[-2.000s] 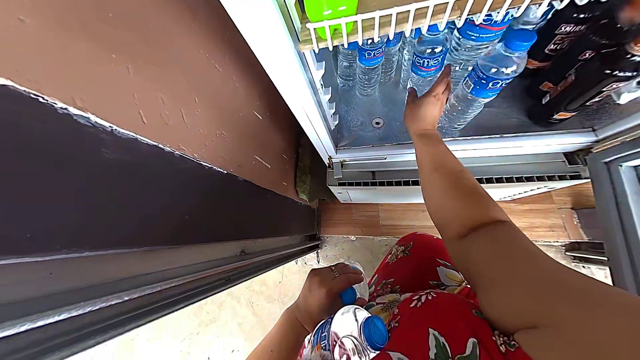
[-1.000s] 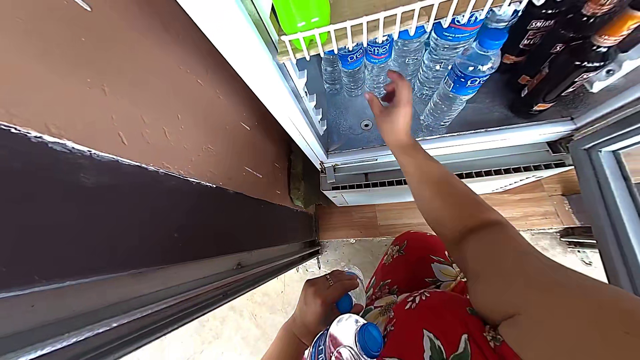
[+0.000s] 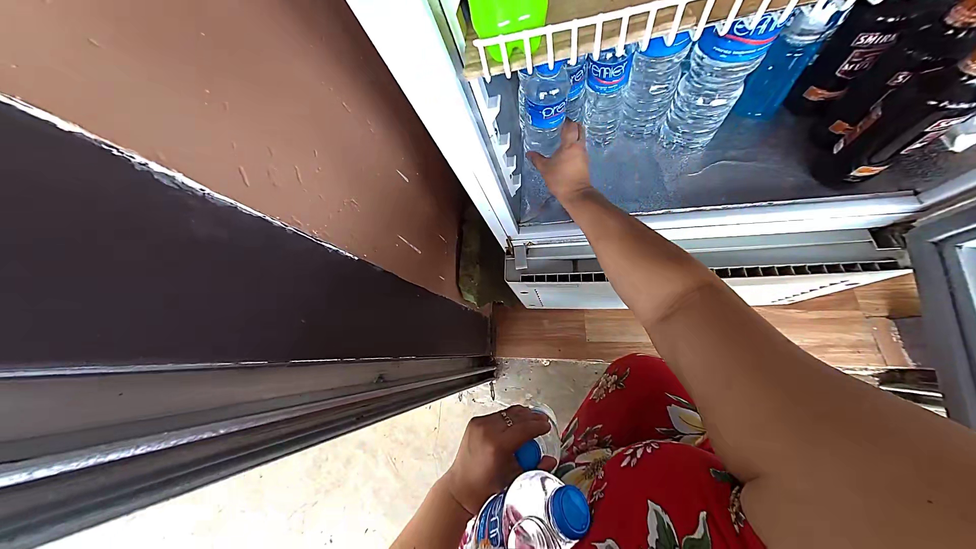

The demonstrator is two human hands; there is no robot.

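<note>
My right hand [image 3: 566, 162] is at the lower part of a small clear plastic water bottle [image 3: 546, 110] with a blue label, its thumb and fingers around the near side. The bottle stands upright at the left front of the fridge's bottom shelf. More blue-labelled water bottles [image 3: 608, 95] stand to its right, their tops partly behind the wire rack. Low in the view my left hand [image 3: 496, 450] is closed around a clear bottle with a blue cap [image 3: 528, 455]. Another blue-capped bottle [image 3: 570, 512] lies just below that hand, beside the red floral clothing; how it is supported is hidden.
Dark glass bottles [image 3: 865, 114] stand at the right of the fridge floor. A white wire rack [image 3: 640, 27] with a green container [image 3: 507, 19] hangs above. The fridge's white side frame [image 3: 435, 99] is close left of my right hand, and the open door [image 3: 934, 305] is at right.
My right hand was at a large tilted bottle on the right, then came away from it, open. It has moved left to the small bottle. My left hand has stayed around its bottle.
</note>
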